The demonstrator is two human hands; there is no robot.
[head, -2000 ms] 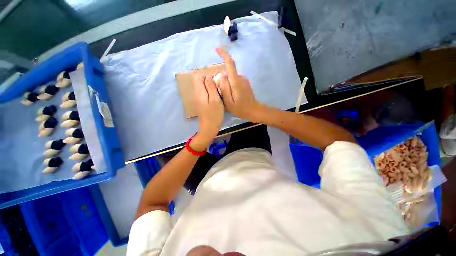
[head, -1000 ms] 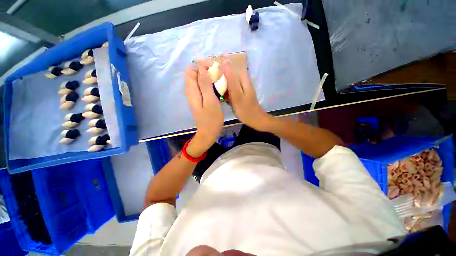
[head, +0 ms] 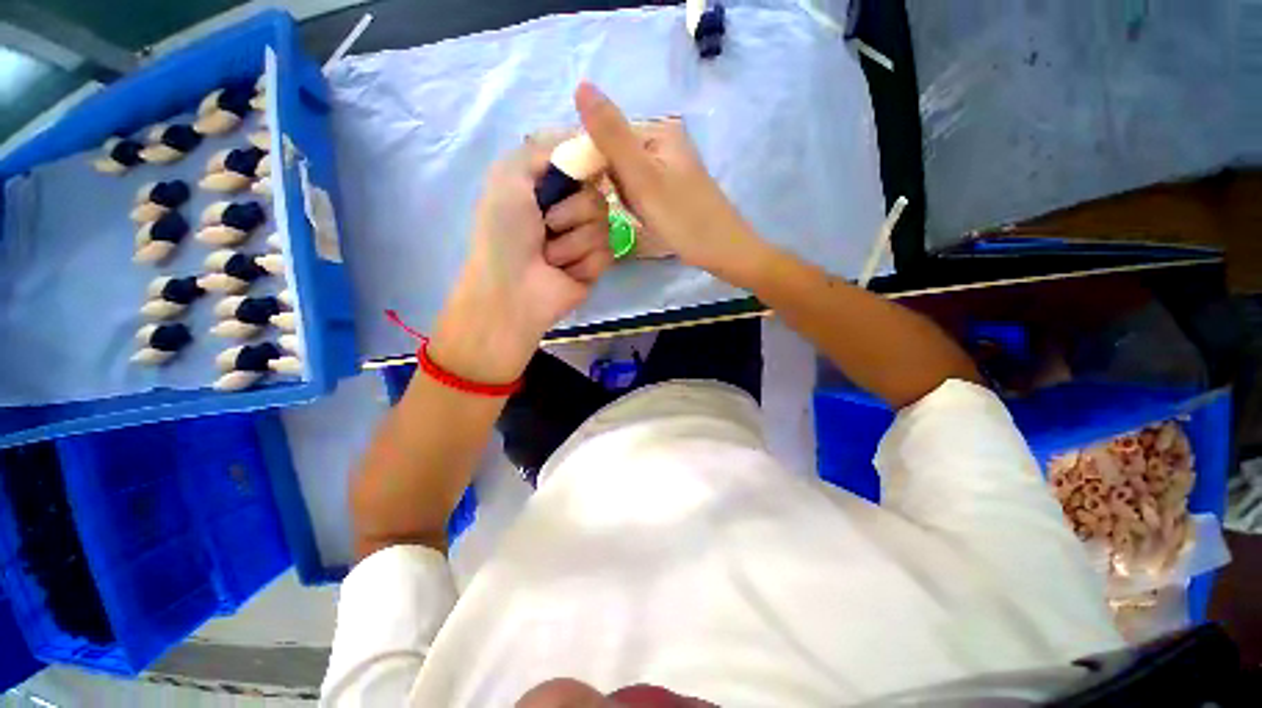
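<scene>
My left hand (head: 561, 235) is closed on a joined piece (head: 561, 185), a black body part with a pale limb pointing up and right. My right hand (head: 664, 187) is beside it, thumb or finger pointing up, its palm side against the pale end; whether it grips anything is hidden. A green round cap (head: 622, 235) shows between the hands on the cardboard pad (head: 660, 136). Another joined piece (head: 706, 28) lies at the far edge of the white sheet, cut by the picture's top.
A blue tray (head: 321, 277) at the left holds rows of joined pieces on a whitish liner. A blue bin (head: 1215, 443) at the lower right holds loose pale limbs (head: 1128, 491). A bin of black parts (head: 62, 553) is lower left.
The hands were pressed together around the piece; now my left hand has turned and closed round its black part, with my right hand angled beside it. The green cap shows more.
</scene>
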